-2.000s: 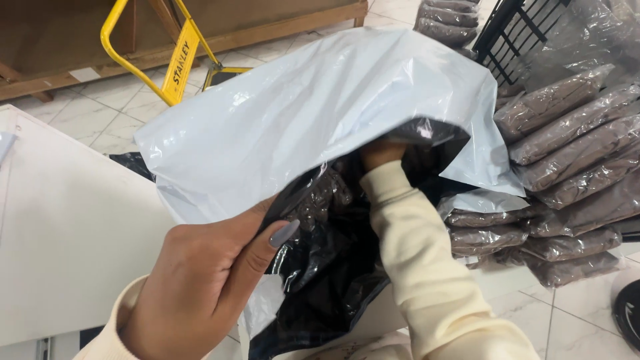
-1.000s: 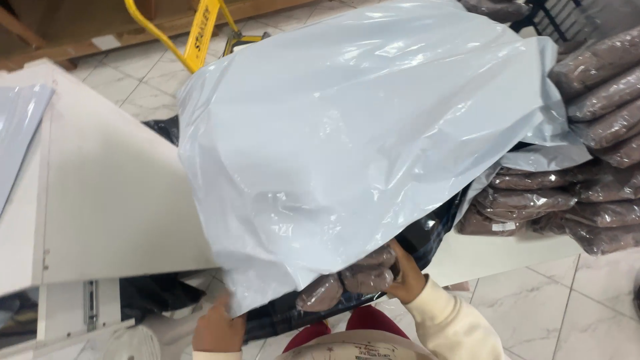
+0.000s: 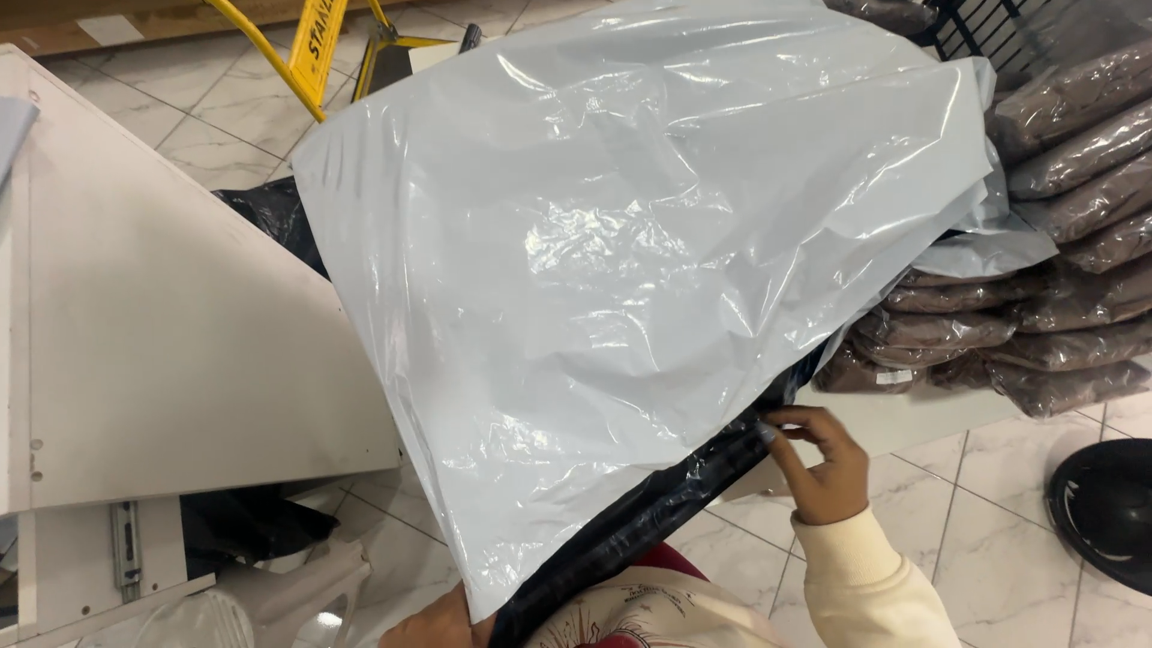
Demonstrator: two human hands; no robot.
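A large light-grey plastic mailing bag with a black inner side lies across the middle of the view. Its black edge shows along the side nearest my body. At the bag's lower left corner, my left hand grips the plastic, partly cut off by the frame. My right hand pinches the black edge at the right between thumb and fingers. What the bag holds is hidden. Beside its right end are stacked brown packages in clear plastic.
At left stands a white cabinet with an open drawer space and metal slide below. A yellow Stanley frame is at the upper left, a black basket at the upper right, a round black object at the right edge.
My right hand was inside the bag, then at its mouth by several brown packages; now it holds the bag's edge and those packages are out of sight. The bag lies more spread out.
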